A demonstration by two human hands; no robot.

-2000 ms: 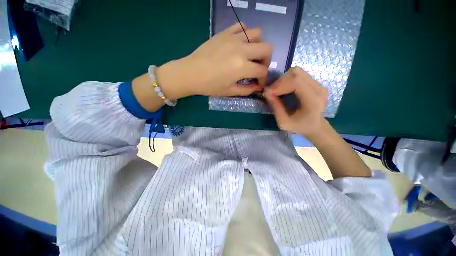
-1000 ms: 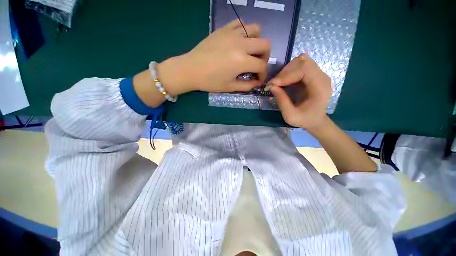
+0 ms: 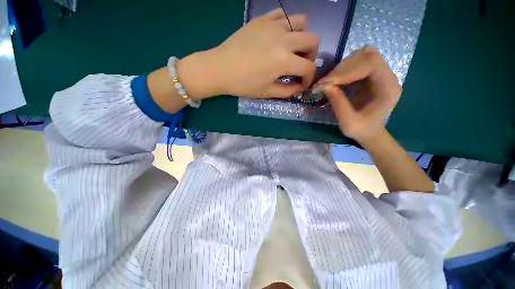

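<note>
The phone mid-frame (image 3: 319, 28) lies with its grey inner face up, its upper end cut off by the top edge. Bubble wrap (image 3: 384, 28) lies under it. My left hand (image 3: 271, 56) is curled over the phone's near end, fingertips low on it; what it grips is hidden. A thin black cable (image 3: 286, 16) runs down to its knuckles. My right hand (image 3: 364, 90) has thumb and forefinger pinched on a tiny part (image 3: 318, 89) at the near end, touching or close to my left fingertips. A small dark detailed strip (image 3: 305, 99) shows below the fingertips.
The green bench mat (image 3: 452, 84) has its front edge just below the hands. A dark blue strip sheet (image 3: 28, 22) and a white sheet (image 3: 10, 79) lie at the far left. Part of a clear bag (image 3: 69, 4) shows at top left. Pale striped cloth shows beyond the bench at right.
The view has shifted, so the phone sits higher and further right. My right hand has moved slightly away from my left, its thumb and forefinger still pinched. My left hand keeps its pose.
</note>
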